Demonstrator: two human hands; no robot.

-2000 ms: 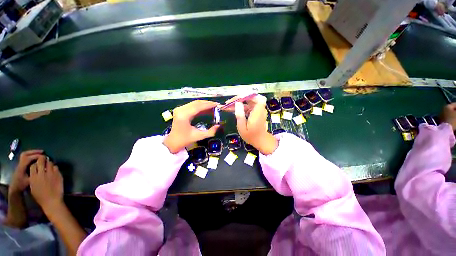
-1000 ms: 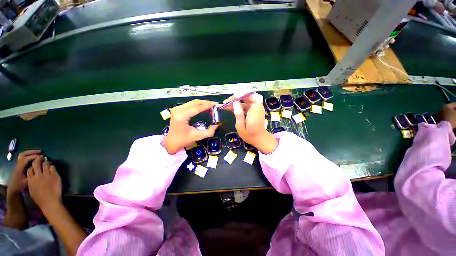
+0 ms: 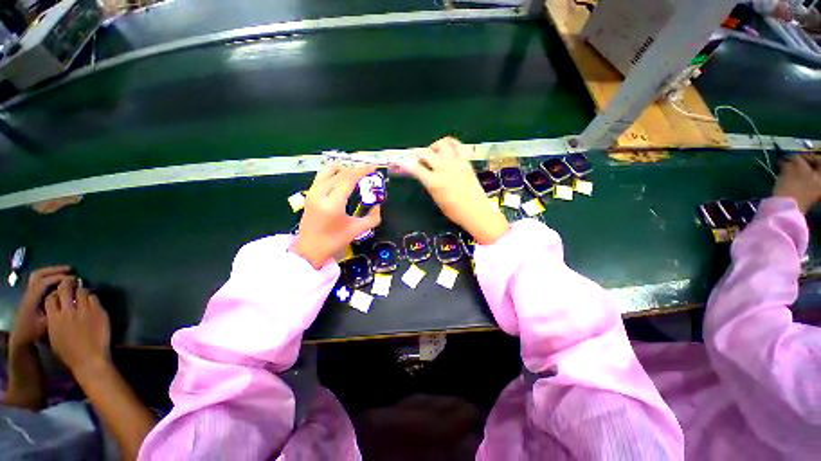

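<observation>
My left hand (image 3: 330,212) holds a smartwatch unit (image 3: 372,189) by its edges, its face lit white-blue, above the bench. My right hand (image 3: 447,183) is up at the pale metal strip, its fingertips on a thin pink stick tool (image 3: 403,166); whether it grips the tool firmly is hard to see. Below my hands, several dark watches (image 3: 417,247) lie in a row with small coloured figures on their screens and pale squares (image 3: 413,275) beside them. More watches (image 3: 538,183) lie to the right of my right hand. My left hand partly hides some units.
A pale metal strip (image 3: 225,171) separates the bench from the green belt (image 3: 360,99). A slanted metal post (image 3: 654,76) and a grey-beige box (image 3: 627,31) stand right rear. A neighbour's hands (image 3: 72,315) are at left, another's sleeve (image 3: 765,288) at right. The bench edge is near my forearms.
My right hand has moved up and away from the watch to the metal strip with the pink tool. The watch in my left hand has turned from edge-on to show its lit face.
</observation>
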